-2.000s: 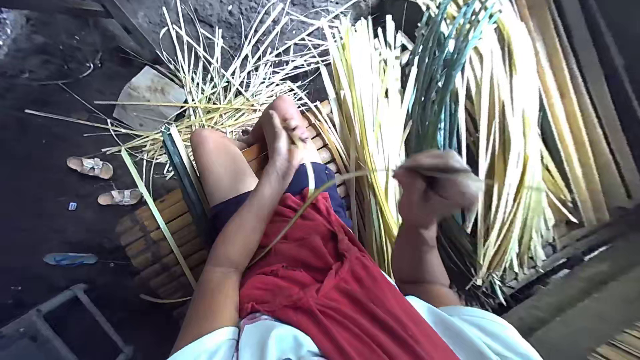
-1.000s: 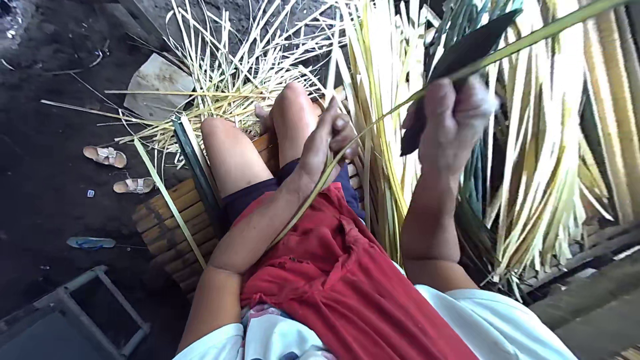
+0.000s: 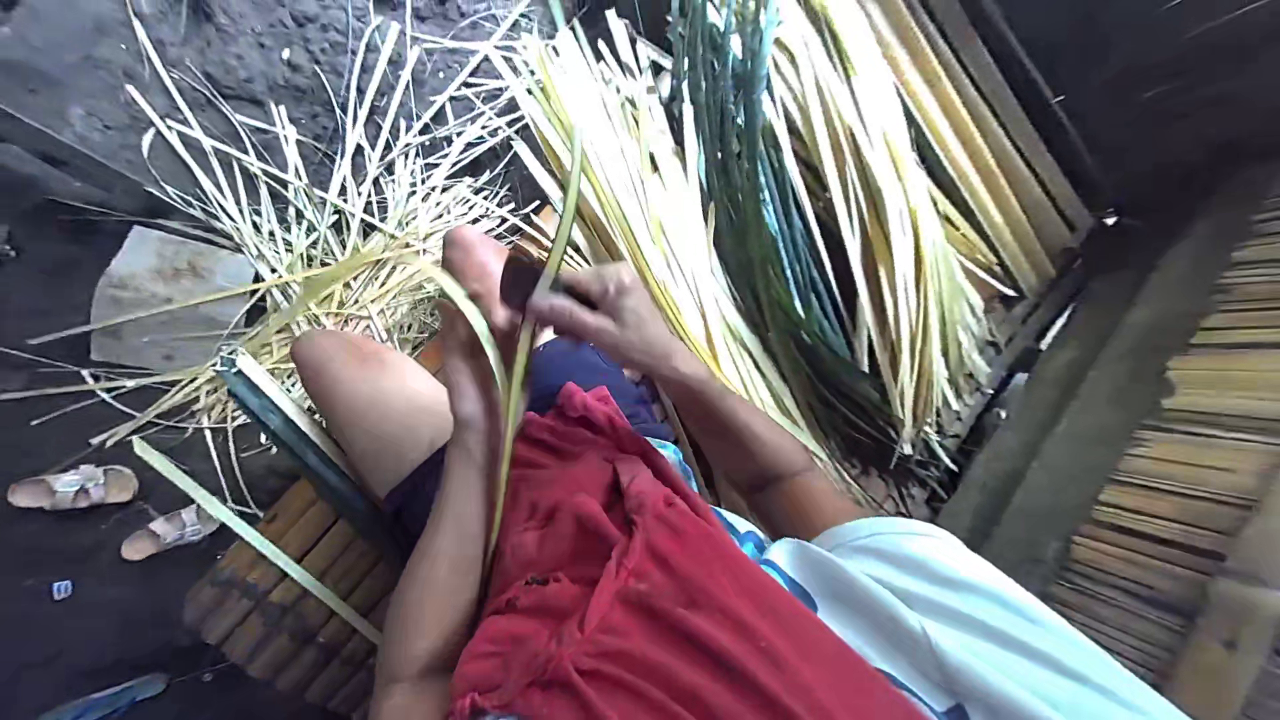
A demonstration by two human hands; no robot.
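My left hand is closed around a long green-yellow bamboo strip, which runs over the red cloth on my lap. Right beside it, my right hand grips a dark-bladed knife, its handle hidden by the fingers. The knife lies against the strip near the left fingers. A thinner, paler strip curls away to the left from the same spot; whether it is joined to the green one cannot be told.
Loose pale strips are heaped beyond my knees. Bundles of pale strips and dark green strips lie to the right. A bamboo bench, a flat slab and sandals are at the left.
My right hand with the knife has come in from the right, where it was raised, to beside my left hand. A pale curling strip now shows left of the hands.
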